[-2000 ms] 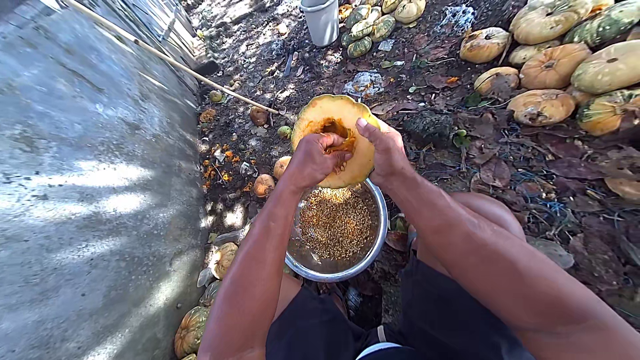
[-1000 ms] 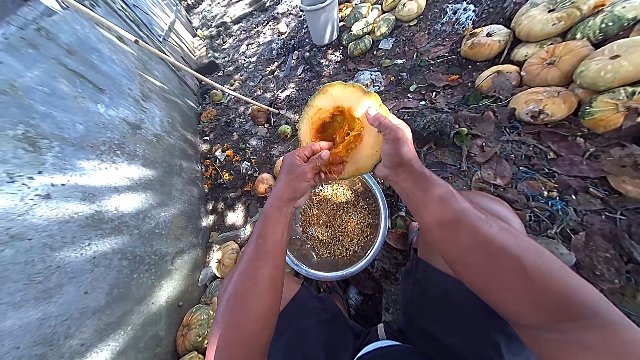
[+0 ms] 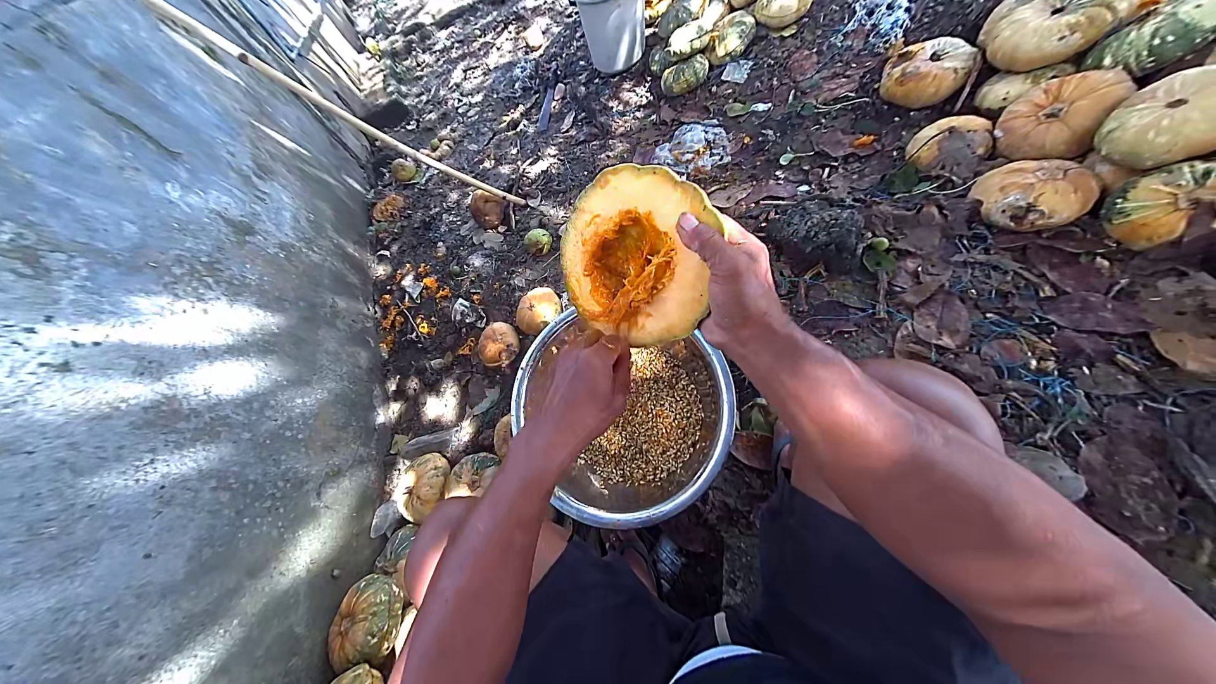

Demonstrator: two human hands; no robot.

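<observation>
A halved pumpkin (image 3: pixel 679 204) is tilted with its cut face toward me, orange stringy pulp in its hollow. My right hand (image 3: pixel 741 280) grips its right rim, the thumb on the cut face. Just under the pumpkin's lower edge is my left hand (image 3: pixel 584 389), its back toward me and fingers curled; whether something is between the fingertips is hidden. Below both hands stands a round metal basin (image 3: pixel 719 446) holding many pumpkin seeds (image 3: pixel 651 427).
A concrete wall (image 3: pixel 190 361) runs along the left, with a long pole (image 3: pixel 380 138) slanting from it. Whole pumpkins (image 3: pixel 1064 112) are heaped at upper right, others (image 3: pixel 366 622) at lower left. A grey bucket (image 3: pixel 613 33) stands at the top. Leaves and scraps litter the ground.
My left hand has come out of the pumpkin's hollow and moved down over the basin. My right hand still holds the pumpkin half.
</observation>
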